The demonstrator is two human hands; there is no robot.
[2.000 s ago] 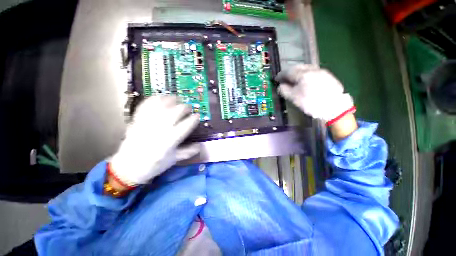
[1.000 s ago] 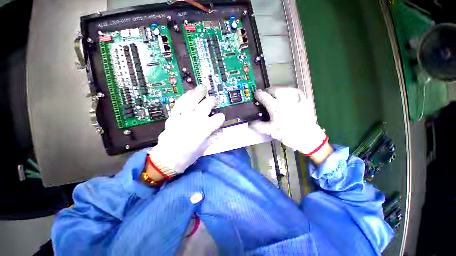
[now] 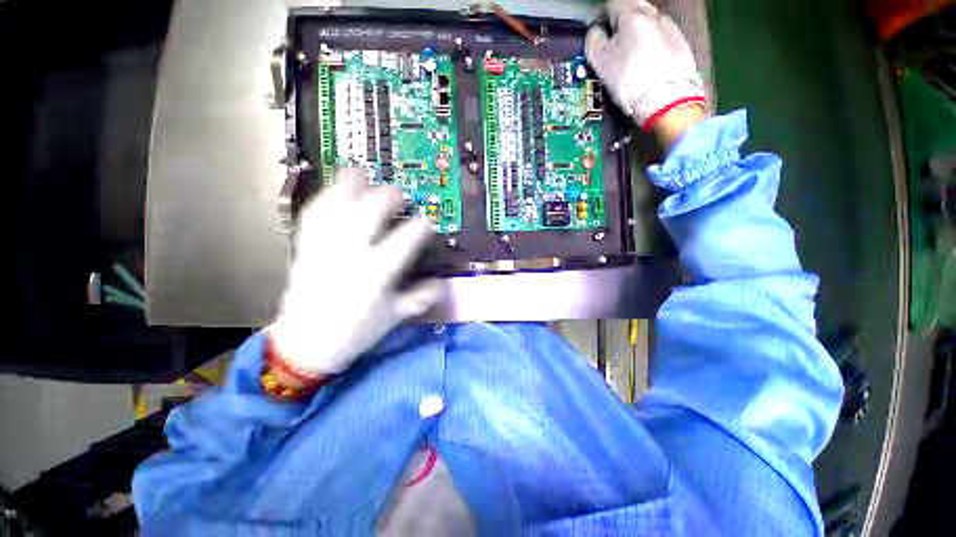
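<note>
A black solder pallet (image 3: 474, 246) lies on the metal bench in front of me, holding two green circuit boards side by side. The left circuit board (image 3: 414, 147) is partly covered at its lower left by my gloved left hand (image 3: 351, 267), whose fingers are spread over the pallet's lower left part. The right circuit board (image 3: 566, 152) lies fully seated to view. My gloved right hand (image 3: 645, 63) is at the pallet's upper right corner, fingertips at its edge. Whether its fingers grip anything cannot be told. Small metallic clips sit around the pallet rim.
The metal bench (image 3: 215, 168) extends left of the pallet. A large black tote (image 3: 73, 210) stands at far left, with pale green strips (image 3: 128, 285) inside. A green surface (image 3: 791, 157) runs along the right, with dark board-like items at its lower part.
My right hand has moved from the pallet's lower right corner up to its upper right corner. My left hand has moved from between the boards to the lower left. The camera view has shifted.
</note>
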